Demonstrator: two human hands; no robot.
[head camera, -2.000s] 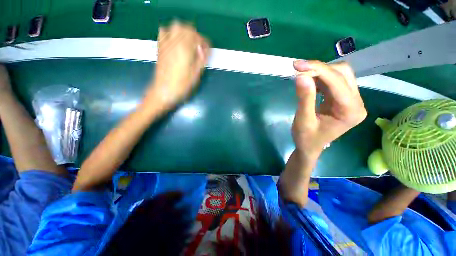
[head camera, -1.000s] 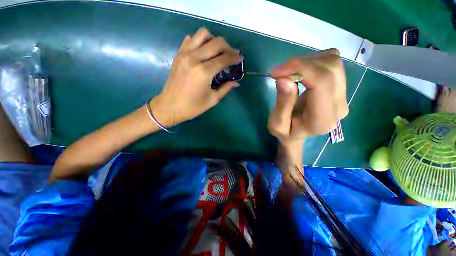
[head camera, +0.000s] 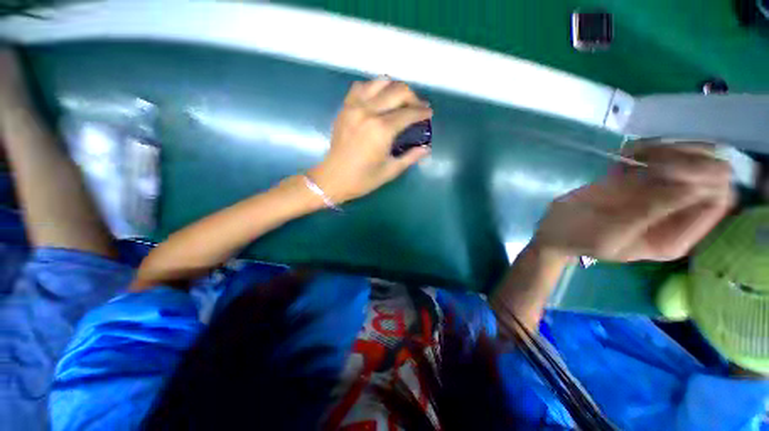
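My left hand (head camera: 367, 143) holds a dark watch body (head camera: 412, 137) at its edge between thumb and fingers, above the green bench. The fingers hide part of the watch. My right hand (head camera: 645, 206) is motion-blurred at the right, near the fan and the grey post, well apart from the watch. A thin tool (head camera: 628, 159) shows as a blurred pale streak pointing left from its fingers. The tool's tip and the exact grip are unclear.
Beyond the white rail (head camera: 337, 52), one watch body (head camera: 592, 30) lies on the green belt. A grey post (head camera: 700, 118) and a lime fan (head camera: 738, 290) stand at right. A clear bag (head camera: 110, 168) lies at left beside a neighbour's arm (head camera: 55, 177).
My right hand has moved right, away from the watch, with the thin tool. My left hand still holds the watch, now slightly further right in view. The camera view has also shifted.
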